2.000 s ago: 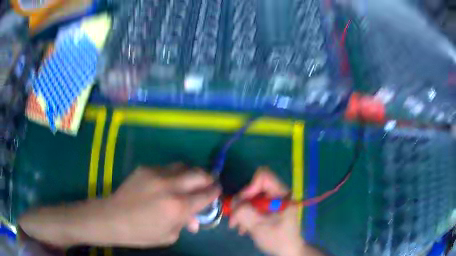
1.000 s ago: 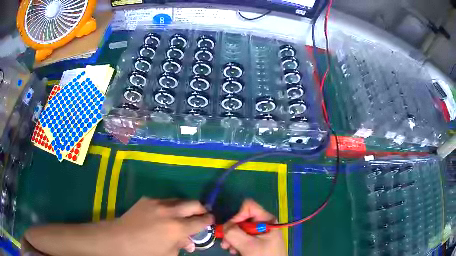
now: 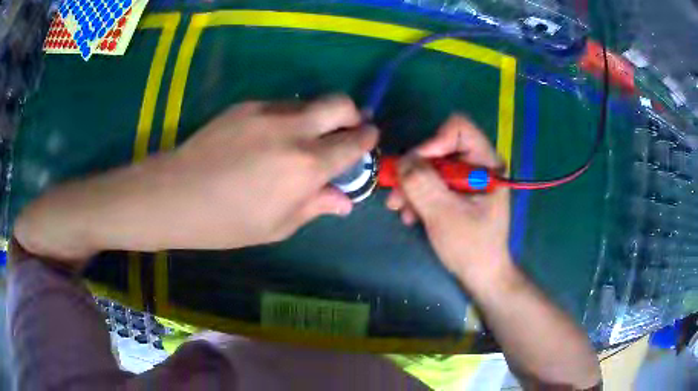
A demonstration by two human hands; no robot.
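My left hand (image 3: 268,172) holds a round silver-white speaker driver (image 3: 357,179) by its edge above the middle of the green mat. The fingers cover its upper left part. My right hand (image 3: 451,202) is closed on the red test probe (image 3: 459,176), which has a blue spot. The probe's front end points left at the driver's right edge; exact contact cannot be told. A red and black lead (image 3: 551,182) runs right from the probe. A dark blue lead (image 3: 390,69) runs from behind my left fingers to the back right. The contact base cannot be made out.
Yellow tape (image 3: 306,24) frames the mat area. Sheets with blue and red dots (image 3: 92,27) lie at the upper left. A clear tray (image 3: 666,206) stands at the right, a red patch (image 3: 608,65) behind it. A pale green label (image 3: 314,315) is near the front edge.
The view has tilted down, so the fan and most of the rear tray are out of the picture and the mat's front edge shows. Both hands keep their hold on the driver and probe.
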